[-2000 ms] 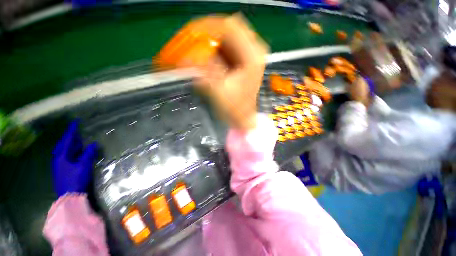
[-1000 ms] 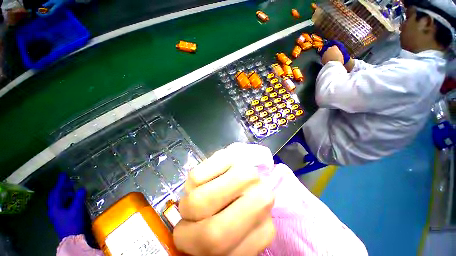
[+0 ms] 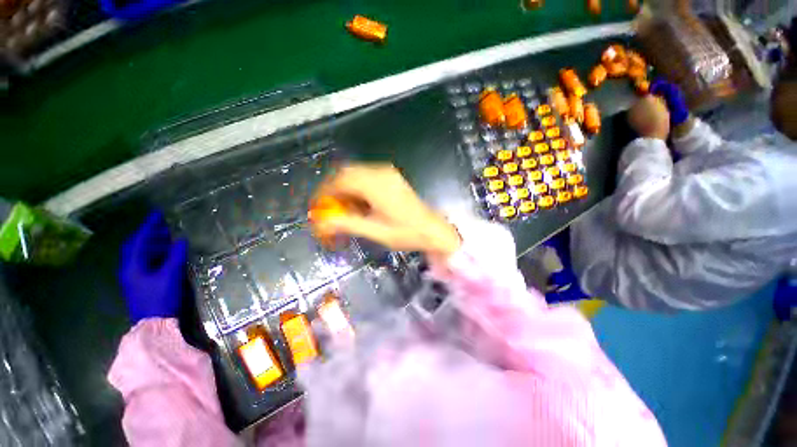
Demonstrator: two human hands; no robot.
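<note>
A clear packing tray (image 3: 249, 279) lies on the dark bench in front of me. Three orange devices lie in its near row: one with a white label (image 3: 259, 358), one mostly orange (image 3: 299, 339), and one pale and blurred (image 3: 333, 316). My bare right hand (image 3: 376, 205) is above the tray's right part, its fingers closed on another orange device (image 3: 327, 212), which is blurred. My left hand (image 3: 154, 266), in a blue-purple glove, rests at the tray's left edge with its fingers slightly apart and nothing visible in it.
A green conveyor (image 3: 218, 74) with an orange device (image 3: 366, 29) runs beyond the tray. A green packet (image 3: 39, 234) is at left, above an empty tray stack (image 3: 33, 375). At right are a neighbour's tray (image 3: 479, 157), loose devices and a person in a white smock (image 3: 699, 209).
A second ago my right hand held a white-labelled device close to the camera; now it is farther off, over the tray, still gripping a device. My left hand stays at the tray's left edge.
</note>
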